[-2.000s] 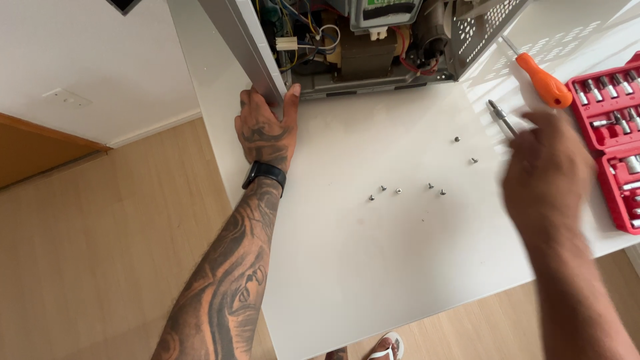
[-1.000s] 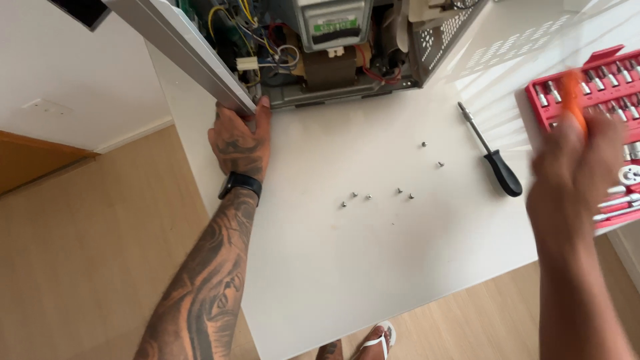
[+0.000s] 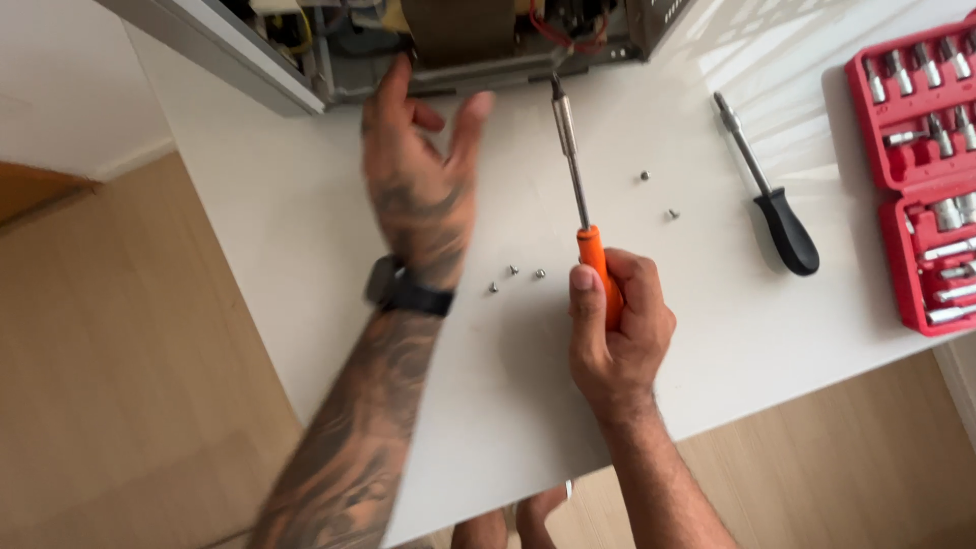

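My right hand (image 3: 621, 328) grips the orange handle of a screwdriver (image 3: 583, 191), its tip pointing up toward the bottom edge of an opened appliance's metal chassis (image 3: 488, 72). Blurred and with fingers spread, my left hand (image 3: 423, 152) reaches to that chassis edge; nothing shows in its grasp, and whether a fingertip touches the metal I cannot tell. Inside the housing are wires and a brown transformer-like part (image 3: 457, 30). Several small screws (image 3: 540, 273) lie on the white table, with two more (image 3: 645, 175) farther right.
A black-handled screwdriver (image 3: 789, 232) lies on the table right of the screws. At the right edge stands an open red socket and bit case (image 3: 900, 267). The appliance's grey front frame (image 3: 229, 53) juts out at upper left. The table's front edge runs below my hands.
My right hand has brought the orange screwdriver from beside the red case to the middle. My left hand has left the frame's corner and moved right. The black-handled screwdriver lay in place one second ago.
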